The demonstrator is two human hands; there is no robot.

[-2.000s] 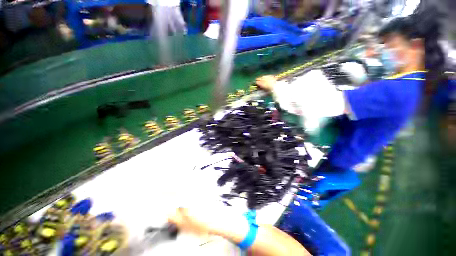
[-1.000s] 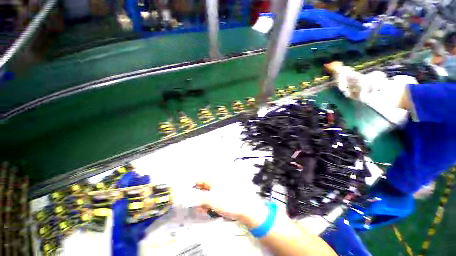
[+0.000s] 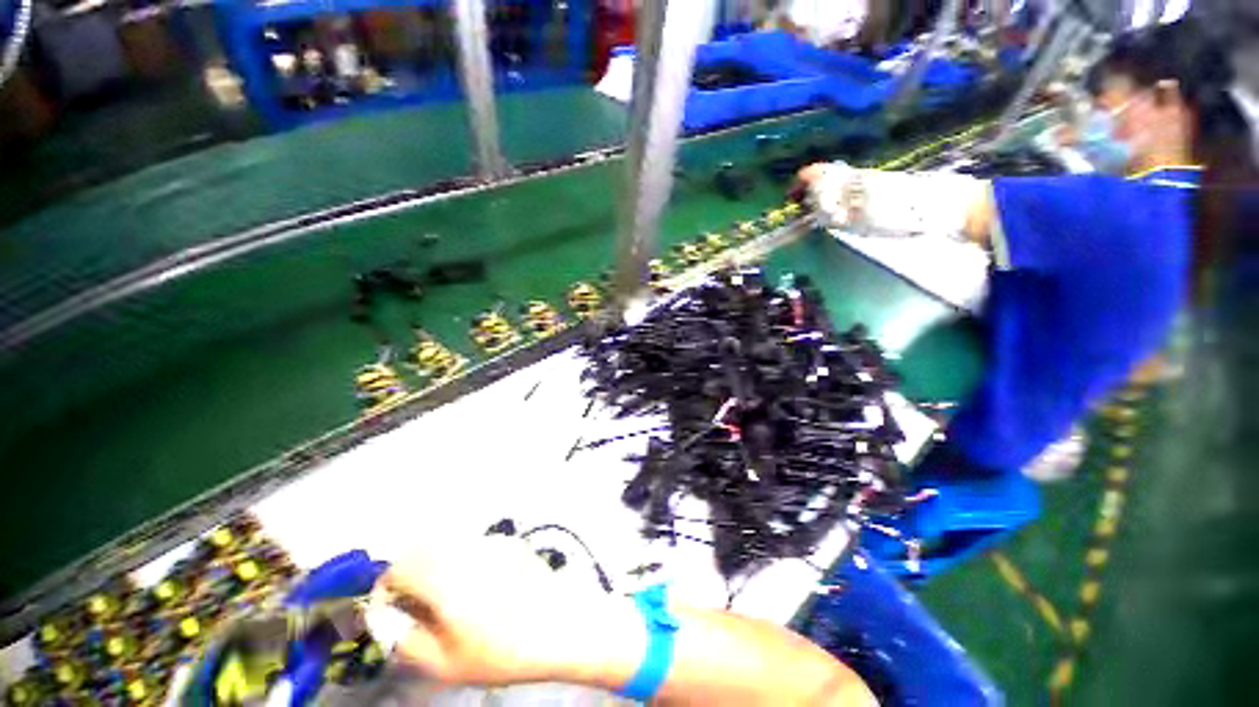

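My left hand (image 3: 315, 619), in a glove with blue fingers, is at the lower left, blurred, around a circuit board with yellow parts (image 3: 245, 674). My right hand (image 3: 456, 624), with a blue wristband (image 3: 655, 641) and a white fingertip cover (image 3: 389, 617), meets the left hand at the board's right side. Its fingertips are partly hidden, so its grip is unclear. Many yellow-topped boards (image 3: 169, 591) lie at the table's left. A black lead (image 3: 555, 558) lies on the white table just beyond my right hand. A large tangled black cable pile (image 3: 753, 414) lies to the right.
A green conveyor belt (image 3: 180, 428) runs behind the table, with a row of boards (image 3: 493, 329) along its near edge and black leads (image 3: 414, 279) farther in. A metal post (image 3: 652, 152) rises behind the cable pile. A person in blue (image 3: 1084, 304) reaches over the belt at right.
My right hand has moved left, from the table's middle to my left hand. The strip of boards seen in my left hand is now lower and blurred. The camera view has shifted right.
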